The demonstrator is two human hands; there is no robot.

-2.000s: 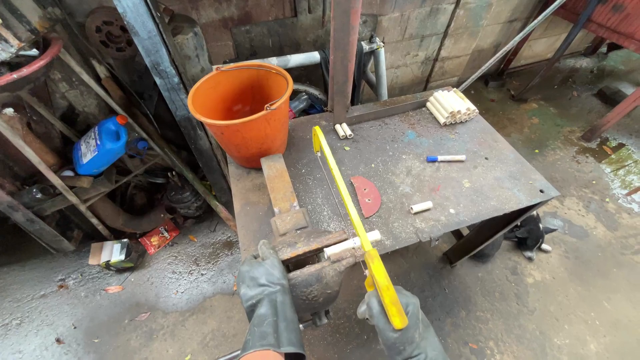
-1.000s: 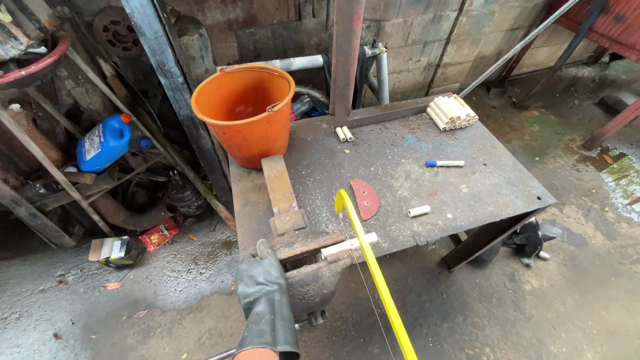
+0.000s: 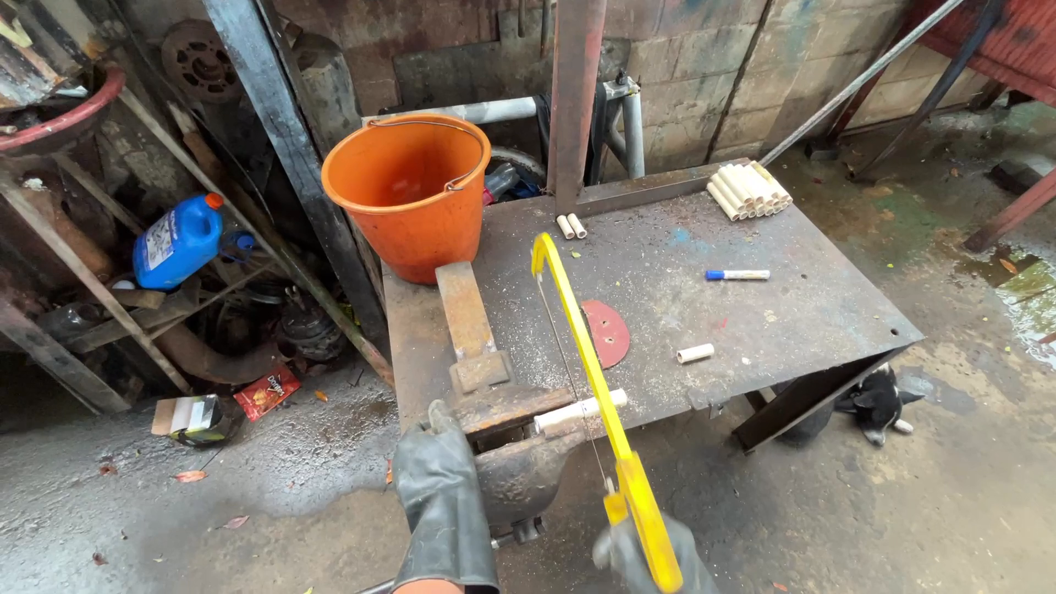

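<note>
A white plastic pipe (image 3: pixel 580 412) is clamped in the jaws of a rusty bench vise (image 3: pixel 520 483), its end sticking out to the right. My right hand (image 3: pixel 656 554), in a grey glove and blurred, grips the handle of a yellow hacksaw (image 3: pixel 606 404); the blade crosses the pipe. My left hand (image 3: pixel 437 470), in a dark rubber glove, rests on the vise at the left of the jaws; its fingertips are partly hidden. On the metal table (image 3: pixel 792 338) lie a short cut pipe piece (image 3: pixel 695 353), a red half-disc (image 3: pixel 605 333) and a blue-capped marker (image 3: pixel 737 275).
An orange bucket (image 3: pixel 412 235) stands at the table's back left corner. Two pipe pieces (image 3: pixel 571 226) and a stack of several more (image 3: pixel 749 190) lie by the back edge. A dog (image 3: pixel 879 406) lies under the right side. A blue jug (image 3: pixel 177 241) sits at far left.
The hacksaw has moved back and forth across the pipe: my right hand left the view toward the bottom and is now partly back. My left hand has stayed on the vise.
</note>
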